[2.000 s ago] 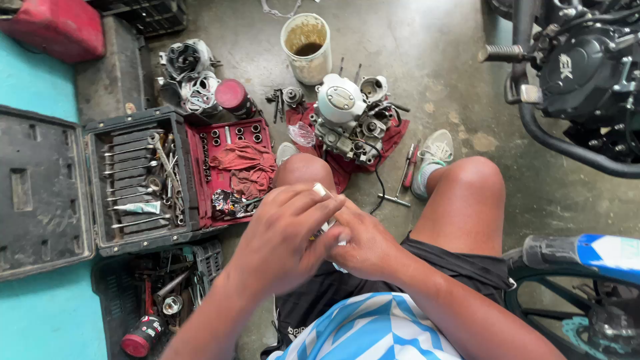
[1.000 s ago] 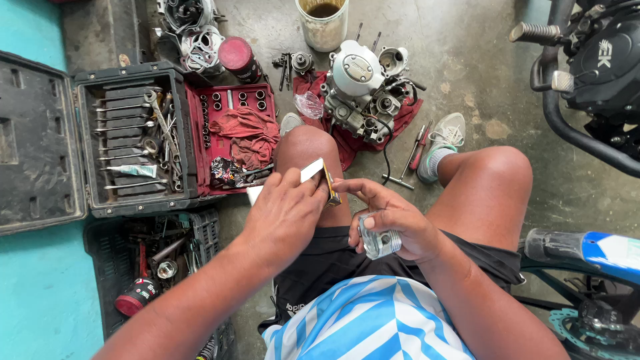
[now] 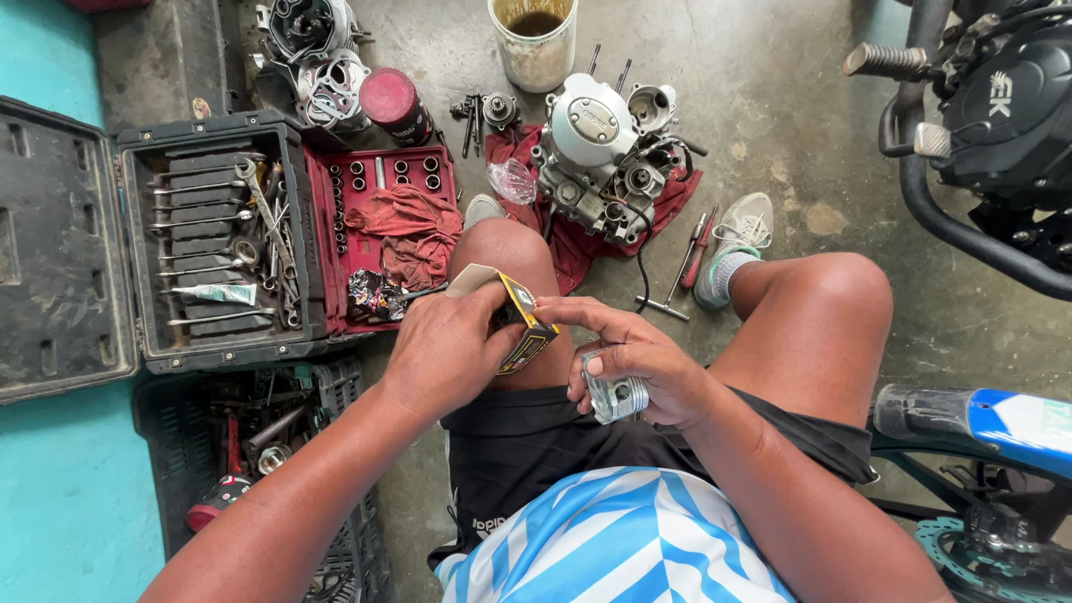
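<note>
Above my bent knee, my left hand (image 3: 452, 343) holds a small black-and-yellow cardboard box (image 3: 528, 339) with its white flap raised; the thumb and fingers reach around and into its opening. My right hand (image 3: 641, 360) grips a silver engine piston (image 3: 617, 400) with ring grooves, in clear plastic, against its palm. The right index finger extends to the box's edge. Beyond my knees, a partly dismantled motorcycle engine (image 3: 590, 126) rests on a red cloth (image 3: 574, 260) on the floor.
An open toolbox (image 3: 218, 347) with wrenches and a red socket case (image 3: 360, 167) lie at left. A black crate (image 3: 180, 435) of tools is below. A bucket (image 3: 536, 63) of dark liquid, a T-handle wrench (image 3: 670, 293) and screwdriver (image 3: 702, 247), and motorcycle parts (image 3: 1005, 117) surround me.
My hands were together two seconds ago and are now apart, with the box in the left and the piston showing in the right. The box's printed side has turned more into view.
</note>
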